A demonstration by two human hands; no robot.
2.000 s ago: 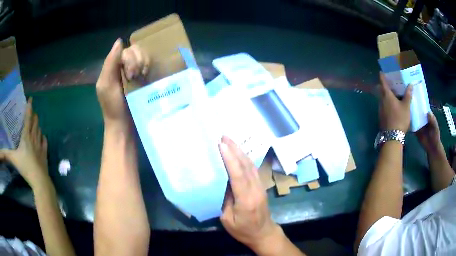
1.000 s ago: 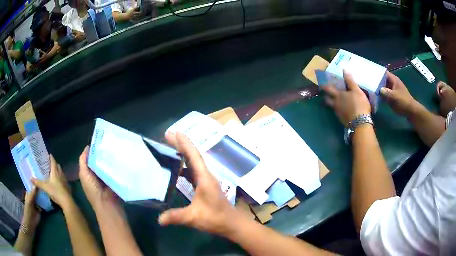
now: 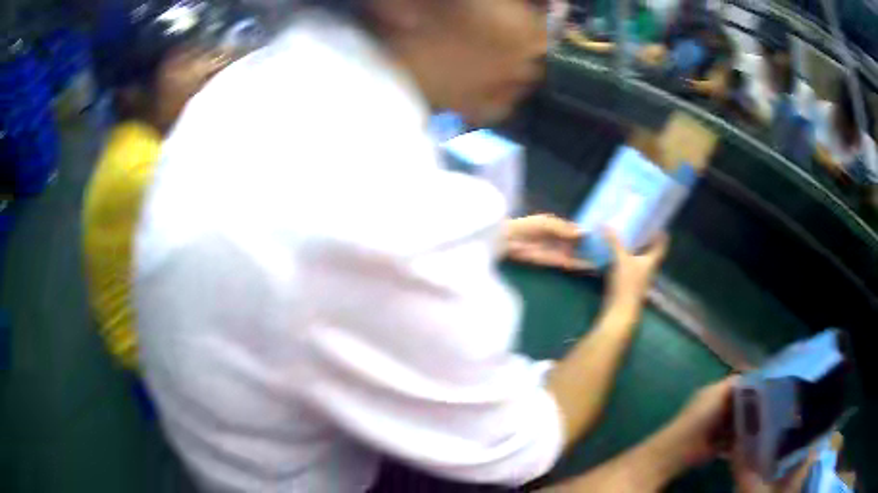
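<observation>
The view is blurred and turned left. A white and light blue carton (image 3: 767, 424) is at the lower right, tilted, with a dark open end facing right. My left hand (image 3: 710, 420) grips its left side, the forearm coming in from the bottom edge. Blurred skin shows under the carton's lower edge; I cannot tell whether it is my right hand or part of my left. A bit of light blue and brown board (image 3: 830, 470) shows beyond the carton, cut off at the corner.
A neighbour in a white shirt (image 3: 337, 260) fills the left and middle, holding a carton (image 3: 626, 202) with a raised brown flap. An upright carton (image 3: 489, 164) stands behind. The green bench (image 3: 563, 313) lies between us. A person in yellow (image 3: 116, 231) is farther left; workers sit across the line.
The view has swung left, so my carton now sits at the lower right and the left neighbour fills the middle. The right neighbour and most of the blank pile have left the picture.
</observation>
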